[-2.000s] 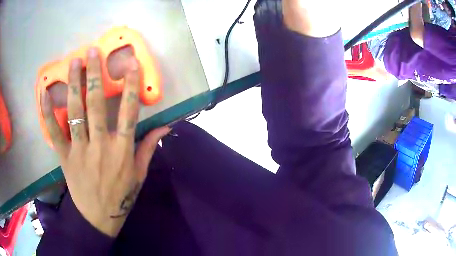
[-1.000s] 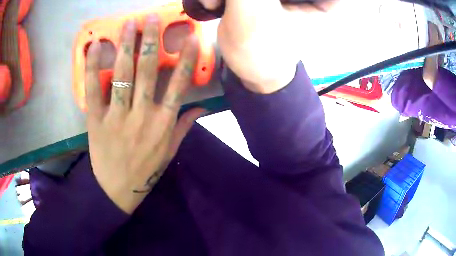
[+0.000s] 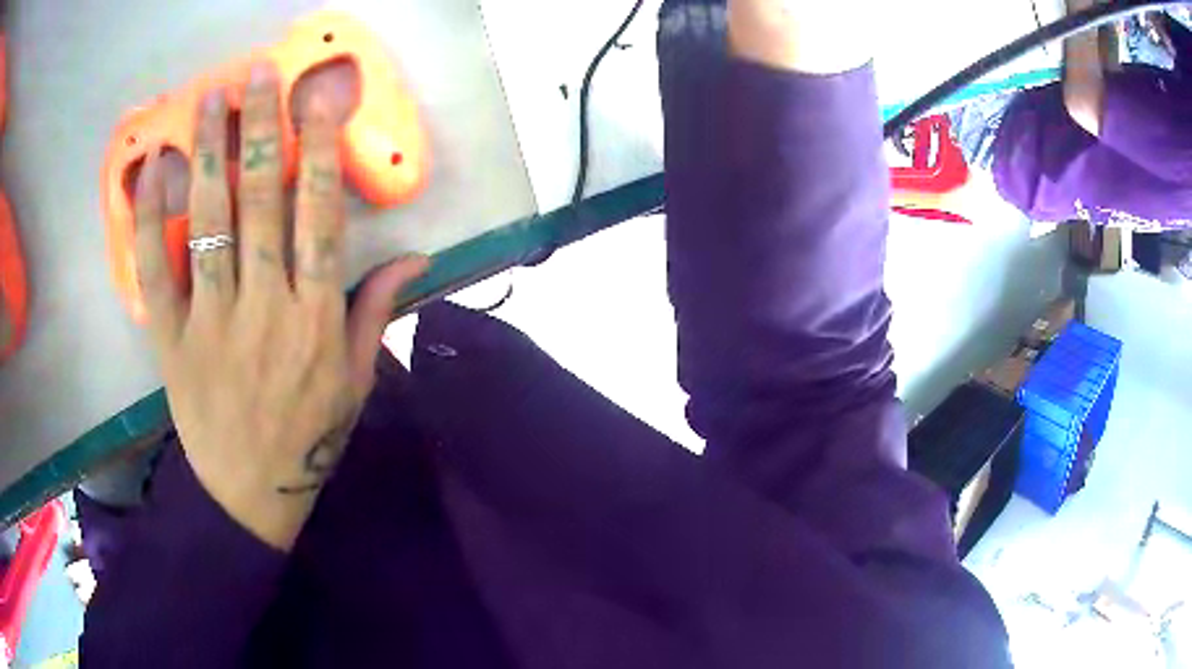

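Note:
An orange plastic housing [image 3: 373, 124] lies on a brown-grey sheet [image 3: 458, 248] at the upper left, with large openings and small dark screw holes. My left hand [image 3: 255, 275] lies flat over it, fingers spread, and holds it down. The fingers cover its middle, and the thumb is near the green bench edge [image 3: 484, 261]. My right hand is beyond the top edge of the picture. Only its wrist and purple sleeve [image 3: 784, 235] show, to the right of the housing.
More orange parts [image 3: 11, 281] are cut off at the left edge. A thin black cable [image 3: 588, 111] lies on the pale bench. A thicker cable [image 3: 974, 81] arcs at the upper right. A person's purple sleeve [image 3: 1098, 144], a red stool [image 3: 928, 163], a black crate [image 3: 967, 451] and blue crates [image 3: 1069, 405] are at right.
One second ago my right hand was beside the housing's right end; it has moved up out of the picture. The housing and my left hand appear further left in the view.

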